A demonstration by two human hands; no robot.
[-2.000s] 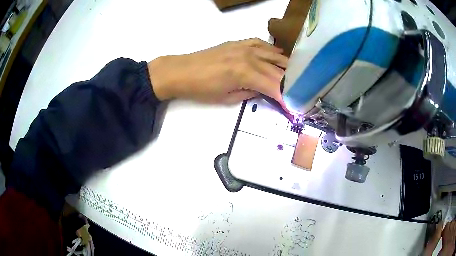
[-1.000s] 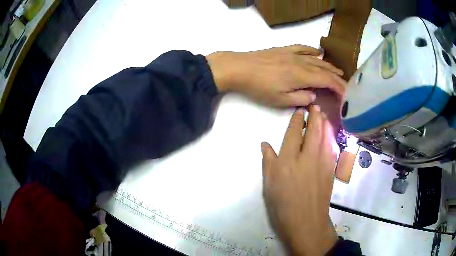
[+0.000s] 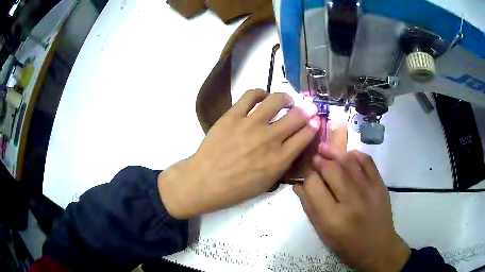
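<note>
A brown fabric band (image 3: 218, 90) loops on the table left of the machine head, and its near part lies under my hands in front of the needle. My left hand (image 3: 239, 149) presses on the band, fingertips beside the presser foot (image 3: 322, 106) under a bright pink-white glare. My right hand (image 3: 345, 204) holds the band's near end, fingertips just in front of the foot. An orange-copper rectangle (image 3: 337, 137) shows right of the needle. The part of the band under my palms is hidden.
The sewing machine head (image 3: 388, 45) fills the top right, with a grey hanging knob (image 3: 371, 132) right of the foot. A black phone (image 3: 461, 141) lies at the right. More brown pieces (image 3: 228, 8) lie at the top. A cluttered side bench (image 3: 26, 95) stands at the left.
The view has shifted closer to the needle. Both hands are now at the foot, the right one on the band's near end, and the band now curves out to the left.
</note>
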